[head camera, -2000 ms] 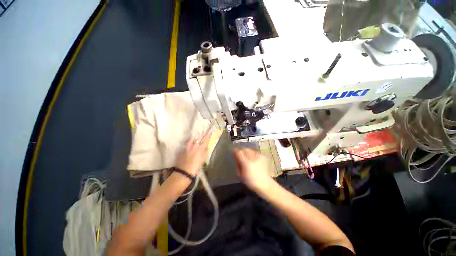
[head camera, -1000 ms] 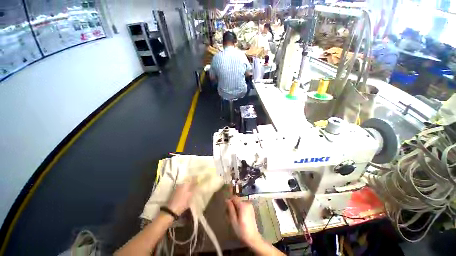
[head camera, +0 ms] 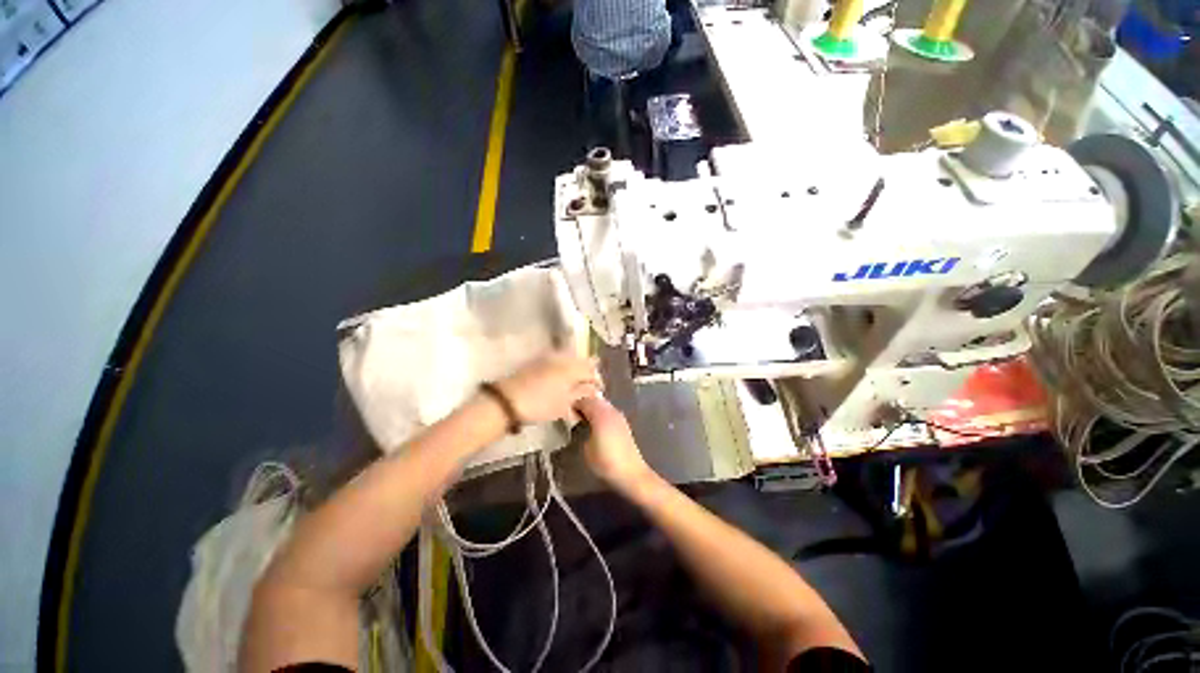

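A cream canvas bag (head camera: 441,345) lies left of the white JUKI sewing machine (head camera: 790,224), its right edge close to the machine head. Its long cream straps (head camera: 546,552) hang toward my lap. My left hand (head camera: 550,388) rests on the bag near its right edge, wrist banded. My right hand (head camera: 608,440) is at the same edge, touching or nearly touching my left hand; its fingertips seem to grip the edge, partly hidden. The presser foot area (head camera: 671,329) is just right of and beyond my hands.
Cream bags (head camera: 237,579) hang low at left. Looped straps (head camera: 1132,368) heap right of the machine. Thread cones (head camera: 942,29) stand behind it. A seated person (head camera: 621,33) is ahead beside a yellow floor line (head camera: 494,164). The handwheel (head camera: 1142,210) is at the machine's right end.
The view has tilted back down. My right hand has moved left to the bag's edge beside my left hand. The bag lies turned differently, its top edge more slanted.
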